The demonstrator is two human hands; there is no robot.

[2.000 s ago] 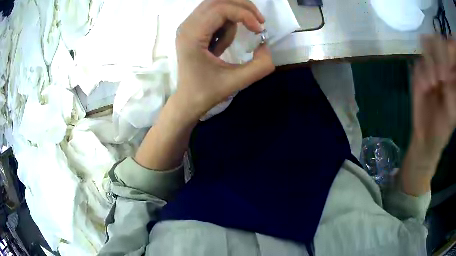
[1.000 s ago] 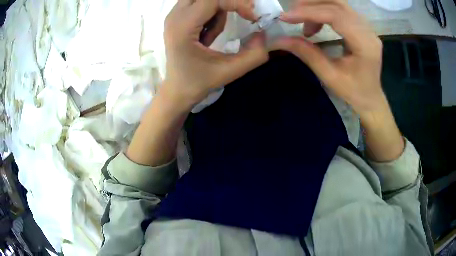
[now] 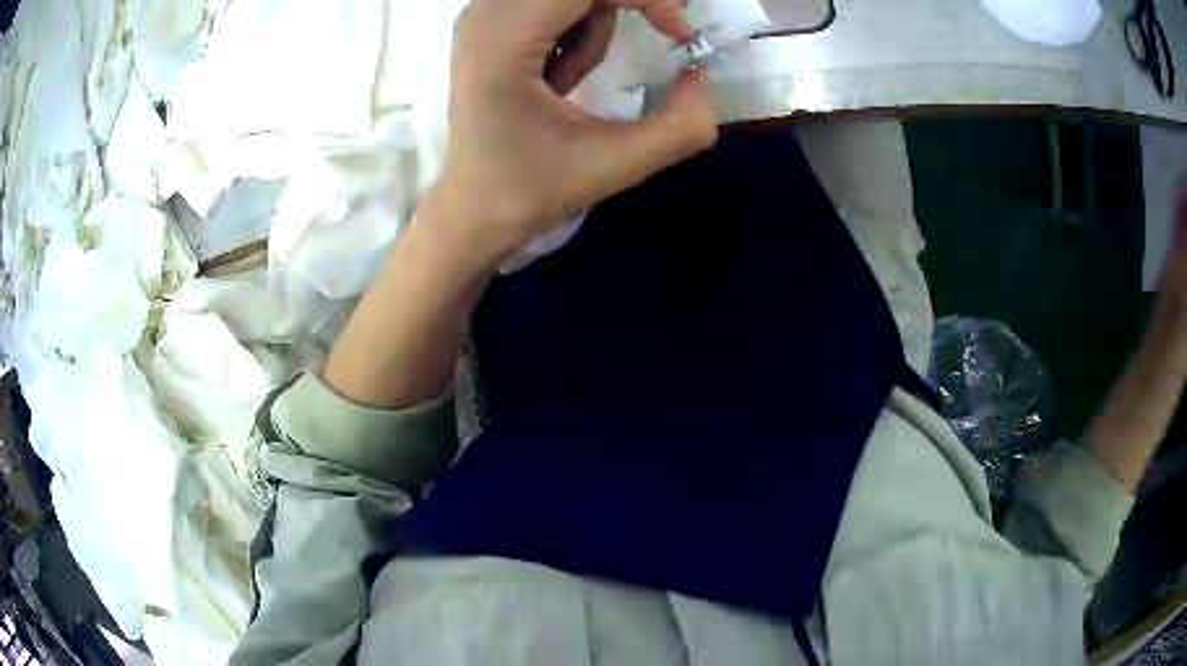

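My left hand (image 3: 560, 117) is bare and raised at the table's front edge. Its thumb and forefinger pinch a small shiny metallic thing, likely a bobbin (image 3: 699, 52). Its exact form is too small to tell. My right hand (image 3: 1173, 280) is cut off by the right edge of the picture, away from the bobbin. Only its wrist and a blurred part show, so its fingers cannot be judged. A cream garment (image 3: 339, 221) lies crumpled behind and left of my left hand.
The pale machine table (image 3: 898, 72) curves across the top. A white shoulder pad (image 3: 1045, 16) and black-handled scissors (image 3: 1148, 50) lie at its top right. Cream garments (image 3: 98, 429) heap down the left. A clear plastic bag (image 3: 992, 390) is below the table, right of the navy apron (image 3: 690, 377).
A second ago my right hand was at the bobbin beside my left fingers; now it is out at the right edge. My left hand keeps its pinch at nearly the same place.
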